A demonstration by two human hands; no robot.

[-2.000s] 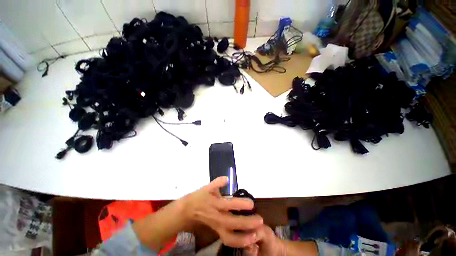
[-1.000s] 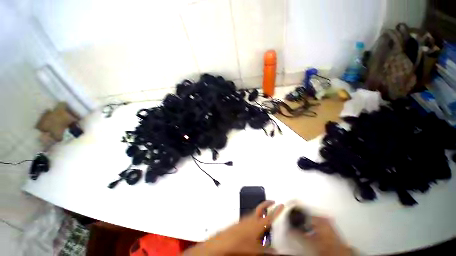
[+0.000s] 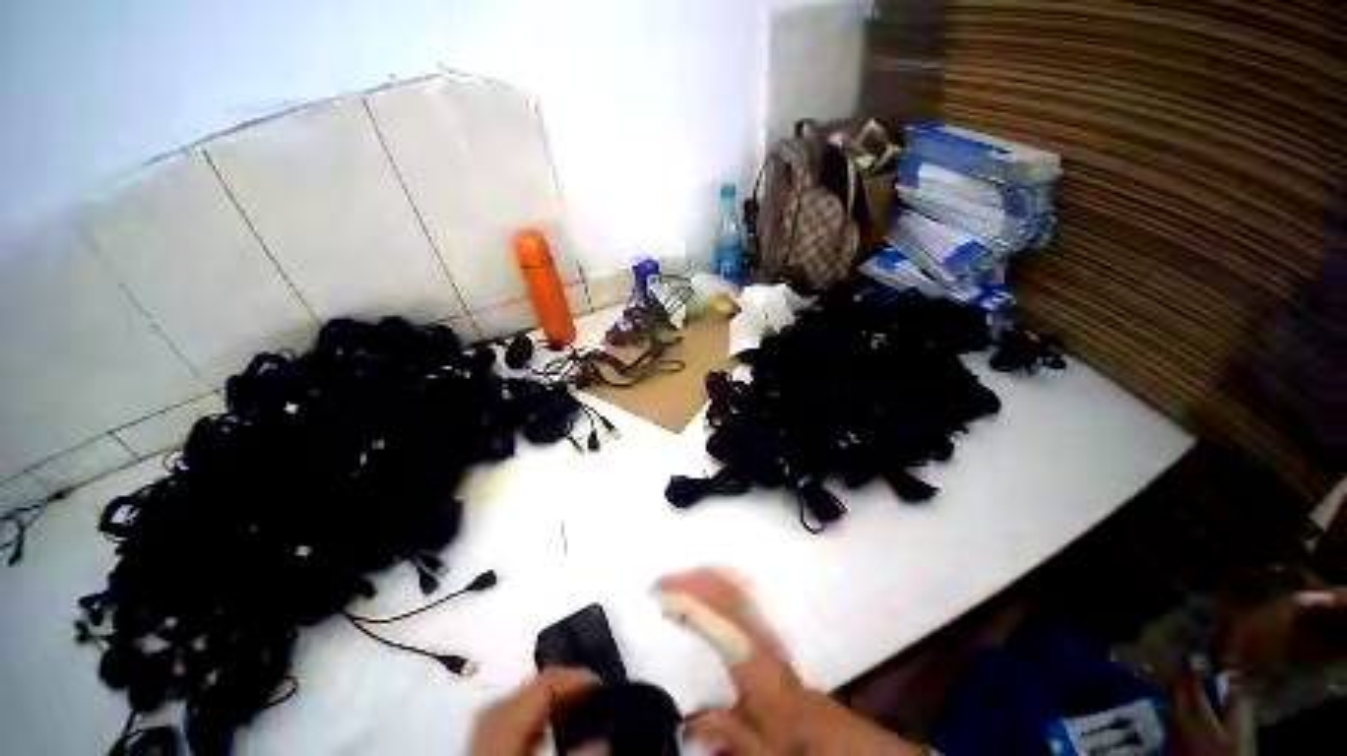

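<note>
A black coiled cable bundle (image 3: 618, 721) is at the bottom edge, between my hands and partly cut off. My left hand (image 3: 517, 715) grips its left side. My right hand (image 3: 739, 650) is blurred at its right side, fingers stretched up and thumb near the coil; a whitish cover shows on one finger. Whether it grips the coil is unclear. A smartphone (image 3: 585, 644) lies just behind the bundle. A large heap of black cables (image 3: 318, 495) is at left, with two plugs sticking out. Another heap (image 3: 849, 392) is at right. A thin dark strand (image 3: 563, 536) lies between them.
An orange bottle (image 3: 545, 290), cardboard (image 3: 677, 396) with tangled cables, white tissue (image 3: 765, 313) and a water bottle (image 3: 730, 236) are at the back. A backpack (image 3: 805, 222) and blue-and-white packs (image 3: 960, 207) are behind the right heap. Another person's hands (image 3: 1285, 628) show at lower right.
The view has swung right, bringing the right wall and another person's hands into sight. My hands stay near the phone, with the coil now showing at the bottom edge.
</note>
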